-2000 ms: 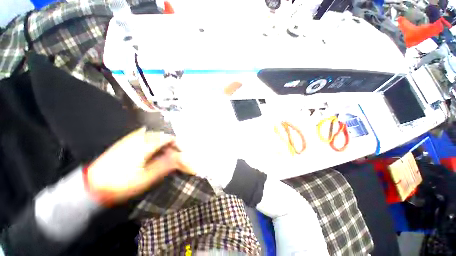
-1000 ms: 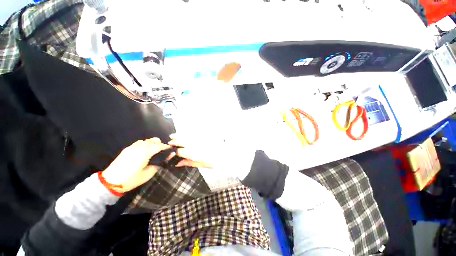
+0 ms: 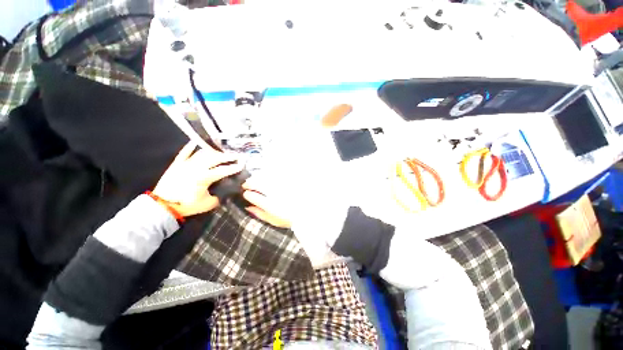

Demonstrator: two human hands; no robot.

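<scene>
My left hand (image 3: 193,179), with a red band at the wrist, lies on the black fabric (image 3: 109,133) just below the needle area (image 3: 246,140). My right hand (image 3: 273,206) is partly washed out by glare; its fingers touch the cloth edge beside my left fingertips. Both hands hold the joined edge of the black fabric and the dark plaid fabric (image 3: 249,249). The plaid hangs over the table's front edge towards my lap. The exact finger grip and the needle tip are hard to make out.
The white machine head (image 3: 341,51) spans the back, with a dark control panel (image 3: 464,99). Two pairs of looped scissors (image 3: 420,183), (image 3: 483,172) and a flat black rectangle (image 3: 354,143) lie on the bed. More plaid cloth (image 3: 478,273) hangs at right.
My left hand moved from a blurred position at lower left up to the cloth edge, then closer to the needle with my right hand. The fabric edge shifted upward towards the needle.
</scene>
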